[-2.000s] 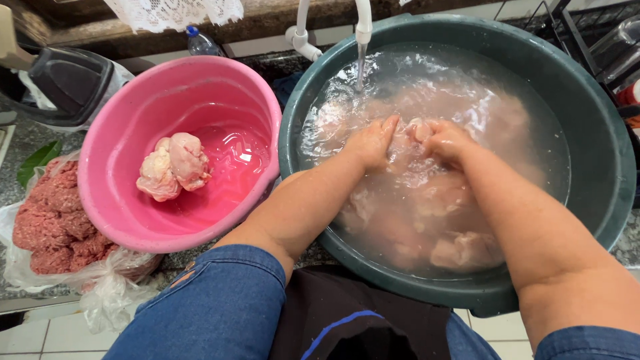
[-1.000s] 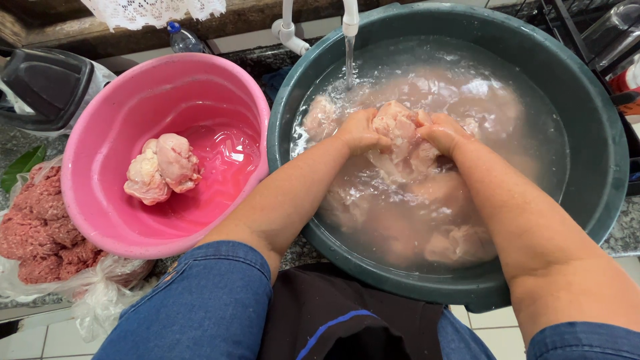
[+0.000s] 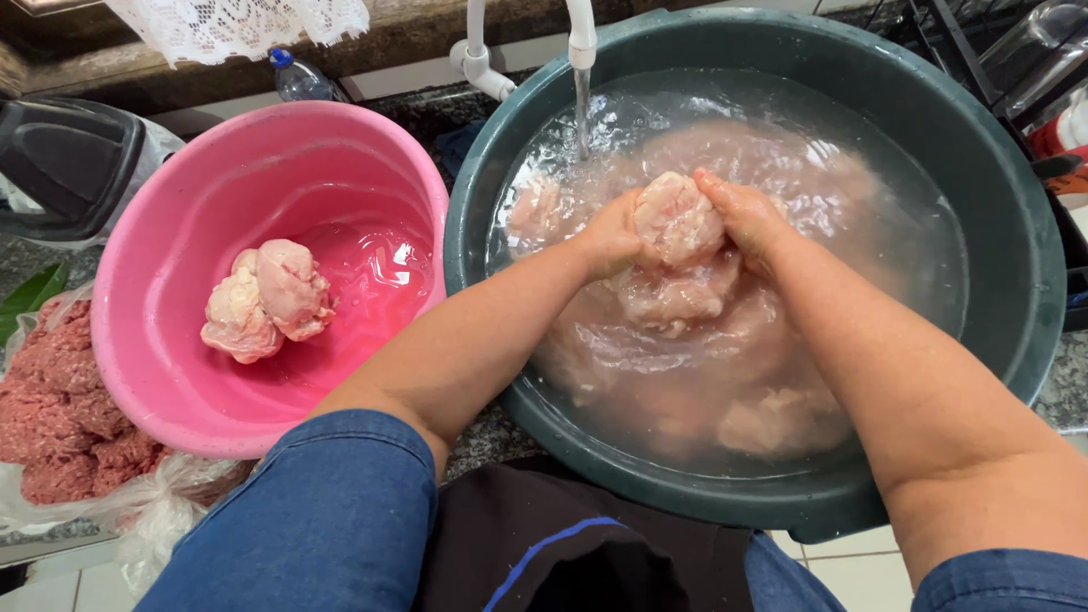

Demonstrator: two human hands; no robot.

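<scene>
My left hand (image 3: 619, 235) and my right hand (image 3: 741, 214) grip a piece of raw chicken (image 3: 678, 223) between them, at the water's surface in a large dark green basin (image 3: 1011, 280). Several more raw pieces lie under the cloudy water, partly hidden. A thin stream runs from a white tap (image 3: 581, 38) into the basin, behind my left hand. To the left, a pink basin (image 3: 161, 246) holds raw chicken pieces (image 3: 270, 299) in a little pinkish liquid.
Ground meat (image 3: 68, 408) in a clear plastic bag sits left of the pink basin, near a green leaf (image 3: 32, 293) and a black-lidded container (image 3: 68, 166). A blue-capped bottle (image 3: 302, 78) stands behind. A black rack (image 3: 960, 59) with glassware borders the green basin at right.
My hands have lifted chicken from beneath the water to its surface since two seconds ago. The piece between them has turned since one second ago.
</scene>
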